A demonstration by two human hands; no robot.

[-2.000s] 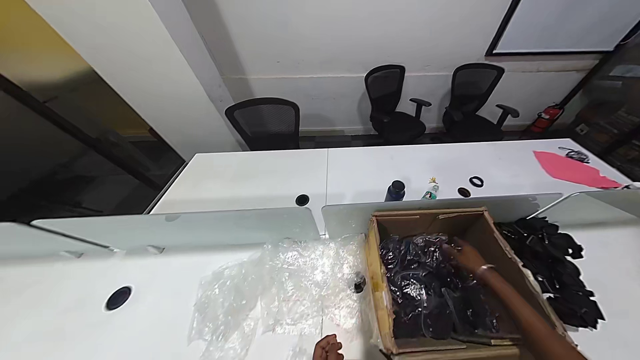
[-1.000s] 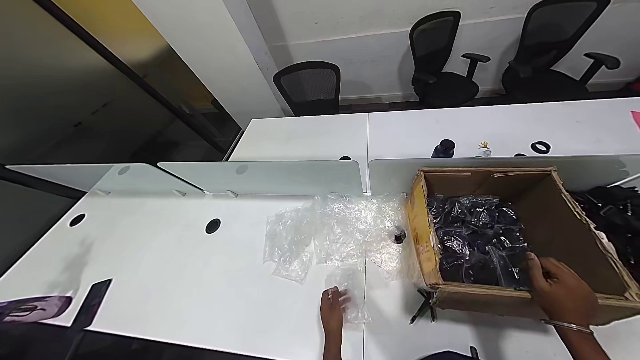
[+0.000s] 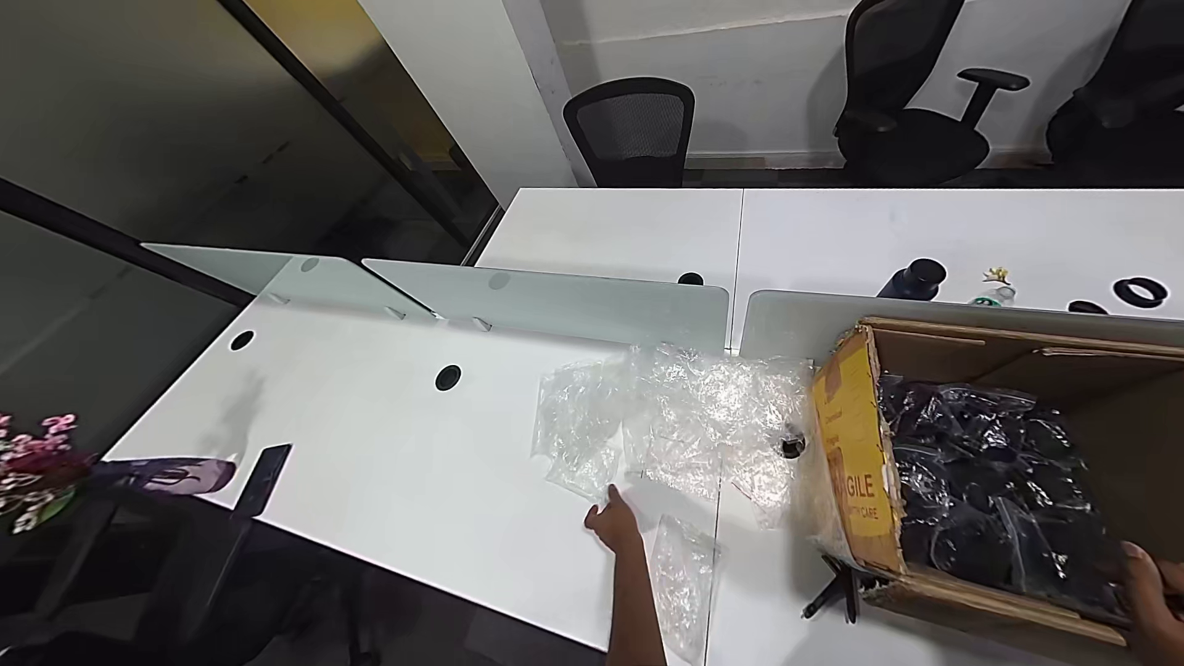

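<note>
Clear plastic bags (image 3: 703, 407) lie in a loose spread on the white desk (image 3: 370, 444), left of an open cardboard box (image 3: 860, 462). My left hand (image 3: 615, 523) is at the near edge of that spread, one finger extended toward a bag, with nothing seen in its grip. One more clear bag (image 3: 683, 583) lies just right of my left forearm. Inside the box are clear zip bags with black items (image 3: 990, 499). At the box's near right side is my right hand (image 3: 1152, 592), partly cut off by the frame; whether it grips anything is unclear.
Frosted glass dividers (image 3: 592, 301) run behind the bags. Beyond them a second desk bears a dark bottle (image 3: 914, 279), a small clear bottle (image 3: 994, 294) and black rings (image 3: 1140, 292). A small black stand (image 3: 837, 587) is beside the box. Pink flowers (image 3: 42, 453) are at far left.
My left hand, beside a clear bag one second ago, is now farther left with a finger extended. My right hand went from reaching inside the box to its near side. The view has swung left.
</note>
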